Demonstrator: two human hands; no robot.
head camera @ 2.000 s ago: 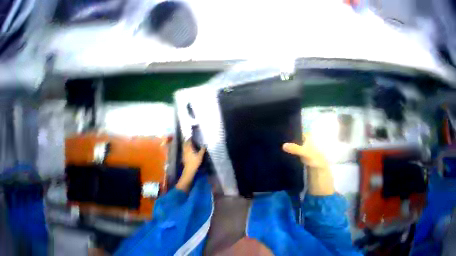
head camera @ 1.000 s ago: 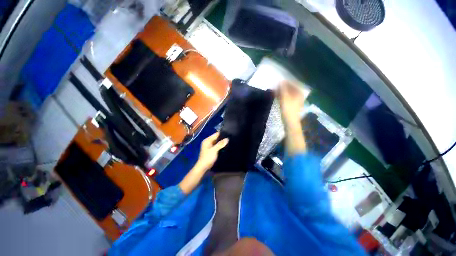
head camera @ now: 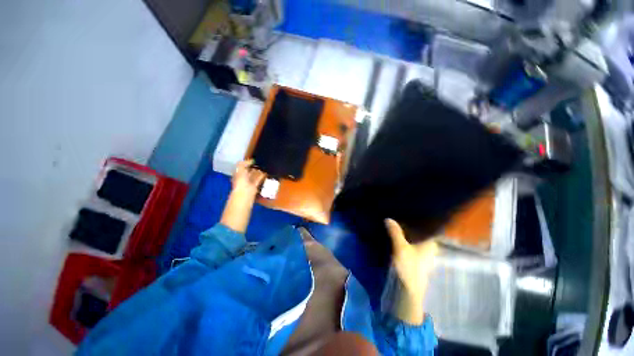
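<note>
A large black panel [head camera: 431, 156], blurred, is held up close to the camera at right of centre. My right hand [head camera: 413, 264] is at its lower edge, thumb in view, the other fingers partly hidden or blurred. A second black panel [head camera: 288, 132] lies on an orange fixture plate [head camera: 323, 184] at left of centre. My left hand [head camera: 247, 179] is at that panel's lower left corner, fingertips at the edge. Whether it grips the panel cannot be told.
Red trays [head camera: 156, 215] with black panels stand at the far left. A control box with a red light [head camera: 553, 147] is at right. Another orange plate [head camera: 473, 222] is partly hidden behind the large panel. A white translucent tray or sleeve [head camera: 469, 292] lies at lower right.
The view has swung to the left. My left hand has left the held panel and is at the fixture. My right hand has moved from the white wrap to the held panel, now at right.
</note>
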